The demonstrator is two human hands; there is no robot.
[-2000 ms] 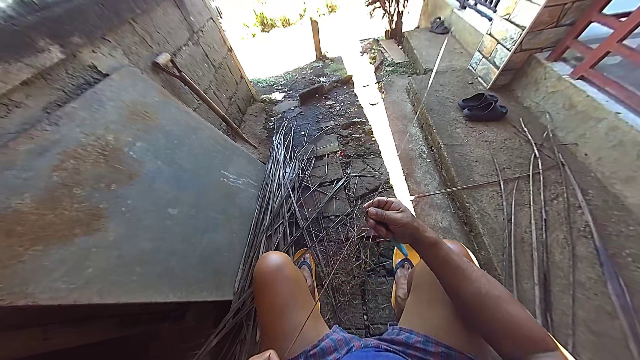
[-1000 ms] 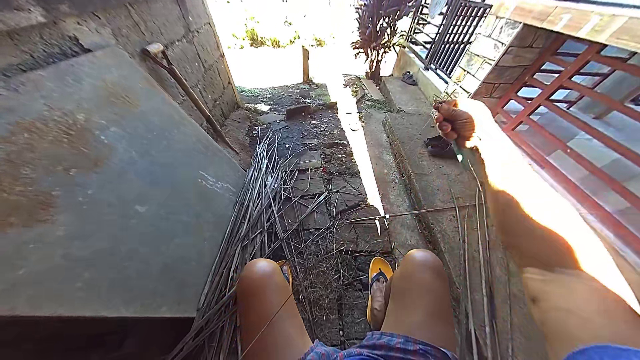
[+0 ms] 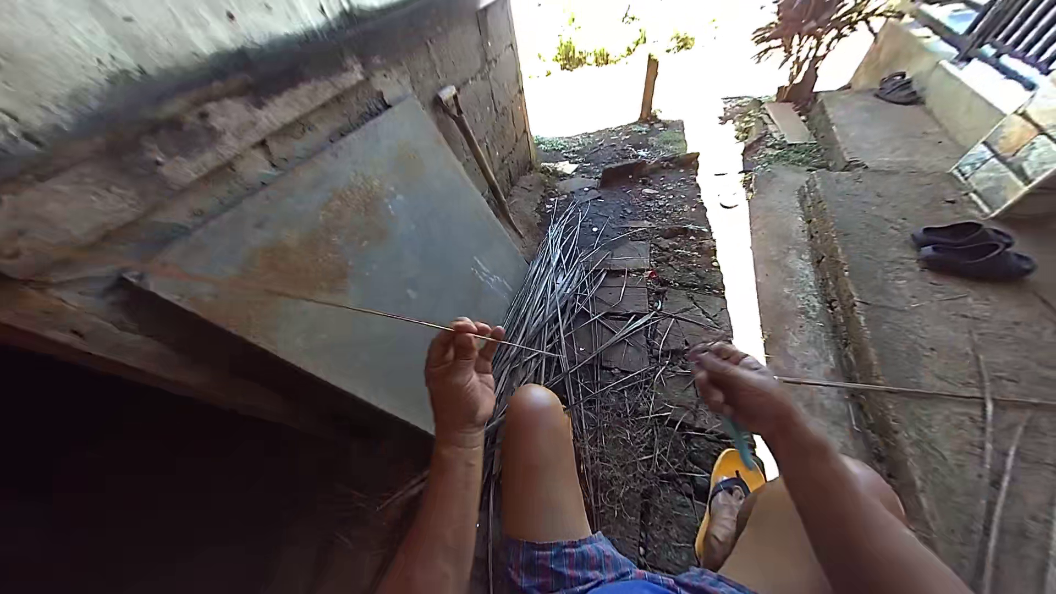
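Note:
A long thin stick, perhaps a leaf midrib (image 3: 375, 313), runs slantwise across the left half of the view. My left hand (image 3: 464, 371) pinches it between thumb and fingers, palm toward me. To the right, my right hand (image 3: 734, 384) is closed around a tool with a teal handle (image 3: 737, 443), probably a knife; its blade cannot be made out. The stick's near end reaches toward that hand. A heap of thin dry sticks (image 3: 549, 301) lies on the ground beyond my left hand and beside my knee.
A stained flat sheet (image 3: 363, 239) leans at the left by a block wall, near a long wooden-handled tool (image 3: 478, 157). Dark shoes (image 3: 973, 250) sit on the concrete ledge (image 3: 899, 305) at right, with several long sticks (image 3: 986, 462). A wooden post (image 3: 649, 89) stands ahead.
My right hand has come back from far out over the right ledge to in front of my knees. My left hand and the stick it pinches are now in view. The view has swung left.

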